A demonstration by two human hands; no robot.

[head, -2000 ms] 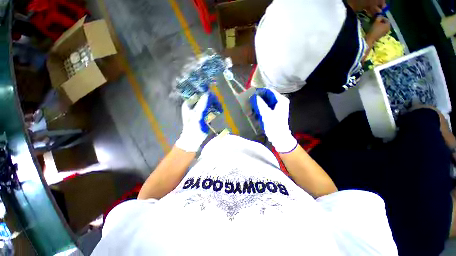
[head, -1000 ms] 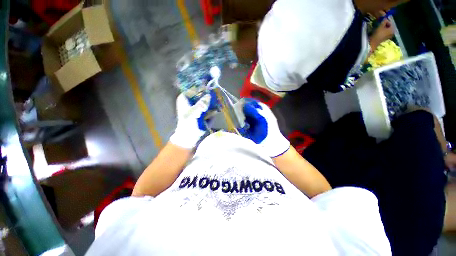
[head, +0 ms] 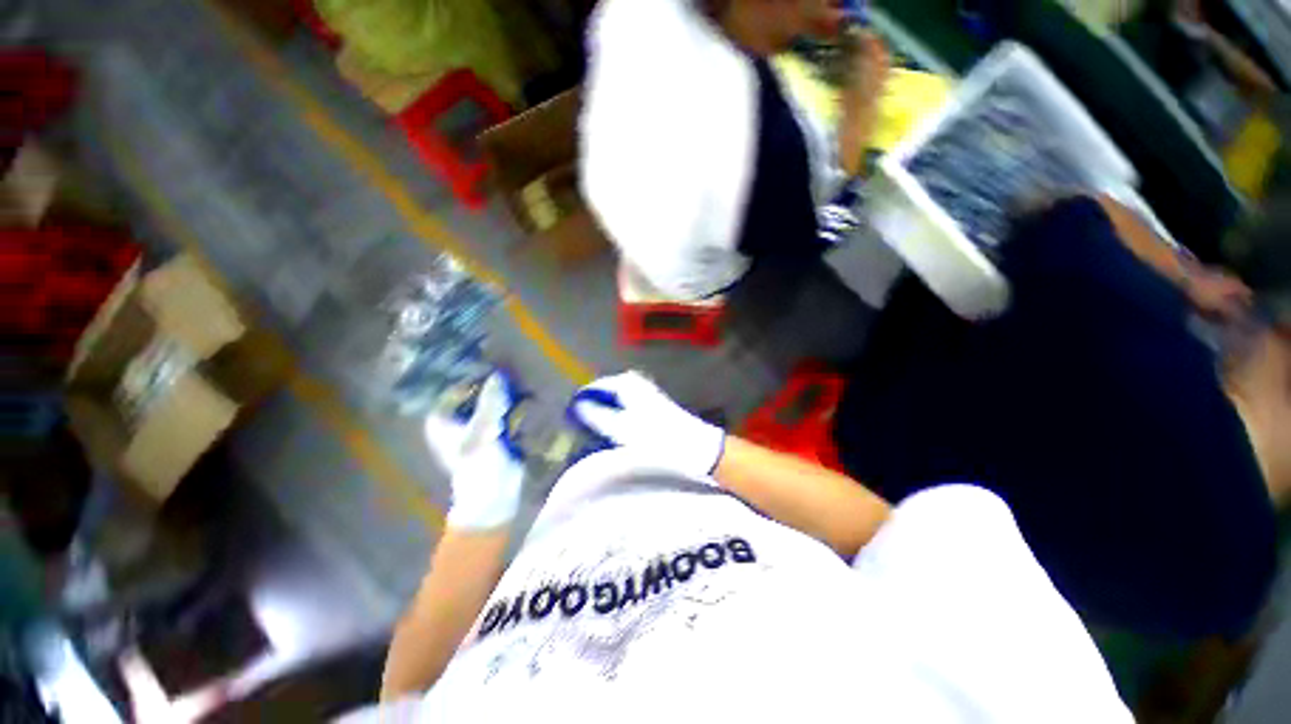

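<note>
My left hand [head: 479, 450], in a white glove with blue fingertips, is closed around the near end of a tangled blue-grey bunch of wired circuit boards [head: 442, 333]. The bunch sticks out forward over the floor. My right hand [head: 640, 422], gloved alike, is close to my shirt with its fingers curled towards the left hand. Something small and greyish lies between the hands, blurred. I cannot tell whether the right hand holds it.
An open carton [head: 203, 304] with pale parts stands on the floor at left. A person in white and dark clothing [head: 666, 142] sits ahead. A white foam box [head: 963, 276] full of parts is at right. Red stools [head: 460, 102] stand ahead; another person's dark-clothed legs [head: 1062, 424] are at right.
The view has turned, so the foam box and seated person sit further left. The pale wires and flat grey piece between the hands no longer show clearly. My left hand keeps the bunch.
</note>
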